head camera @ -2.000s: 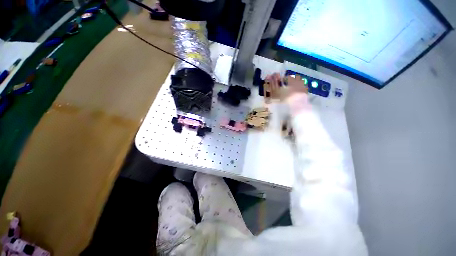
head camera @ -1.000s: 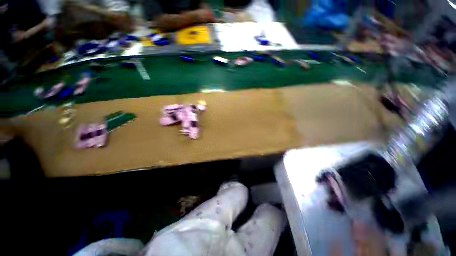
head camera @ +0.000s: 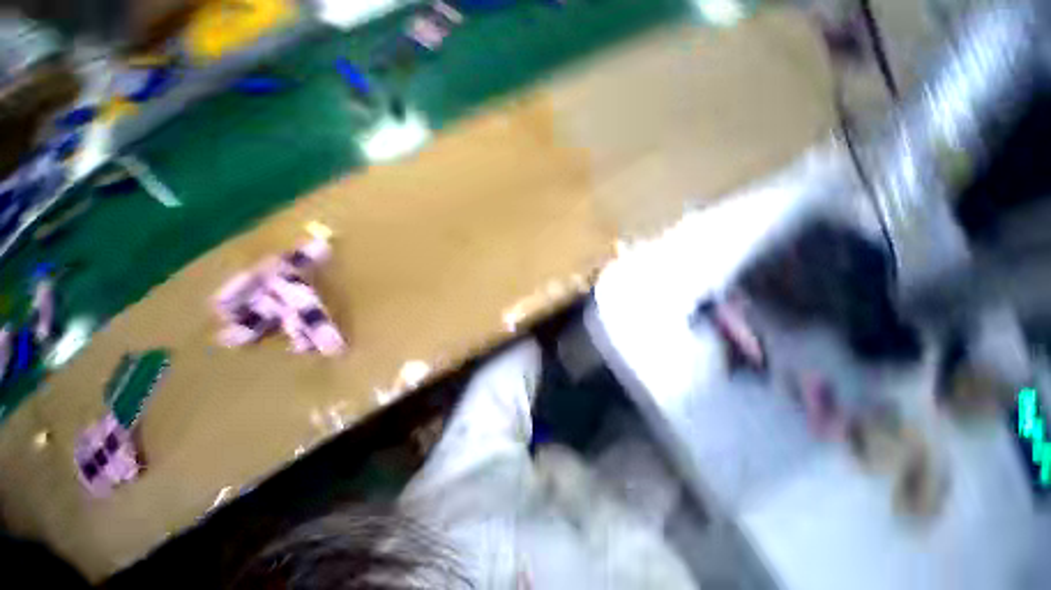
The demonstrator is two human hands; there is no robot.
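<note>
Pink toy car bodies (head camera: 277, 302) lie in a loose heap on the brown bench. More pink car bodies (head camera: 107, 455) lie side by side at the lower left, touching a green strip (head camera: 138, 383). On the white machine table, a pink car body (head camera: 738, 330) with black parts at its ends sits before the black duct inlet (head camera: 824, 282). Another pink piece (head camera: 821, 403) and tan car bodies (head camera: 916, 475) are blurred to its right. No hand can be made out in this blurred view.
The white machine table (head camera: 680, 392) stands right of the brown bench (head camera: 461, 219). The green conveyor belt (head camera: 265, 173) carries blue parts behind the bench. A silver duct (head camera: 922, 161) and a hanging black cable (head camera: 867, 190) are at the upper right. Green button lights (head camera: 1034, 436) glow at the right edge.
The view has swung left from the machine to the bench, then tilted. The hand seen by the panel two seconds ago is no longer visible.
</note>
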